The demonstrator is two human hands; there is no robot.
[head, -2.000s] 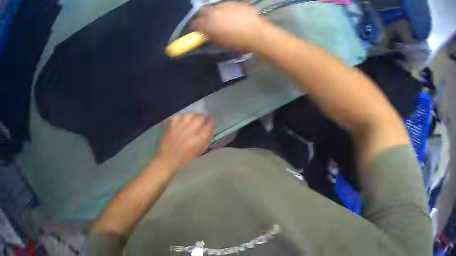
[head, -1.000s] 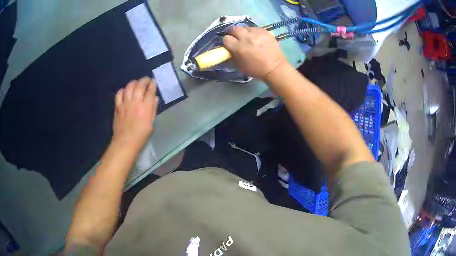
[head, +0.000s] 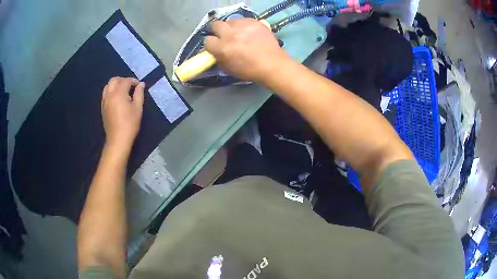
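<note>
A dark garment piece (head: 65, 125) lies flat on the pale green ironing table (head: 218, 111). Two pale interlining strips (head: 132, 50) lie at its straight end, one on each side of a dark seam. My left hand (head: 122, 106) rests on the cloth beside the seam, thumb and forefinger close together; I cannot tell if it pinches the cloth. My right hand (head: 242, 46) is on the yellow handle of the silver steam iron (head: 196, 66). The iron rests on the table just right of the strips, its tip near the cloth's edge.
Spring-wrapped hoses (head: 297, 16) run from the iron to the upper right, with a pink tie. A dark cloth heap (head: 370, 49) lies beyond the table's near edge, by a blue basket (head: 417, 114). More dark cloth (head: 8, 174) lies at the far left.
The iron first moved off the dark piece onto bare table, uncovering the strips. My left hand moved from the table edge onto the cloth, and its thumb and forefinger have drawn together near the seam.
</note>
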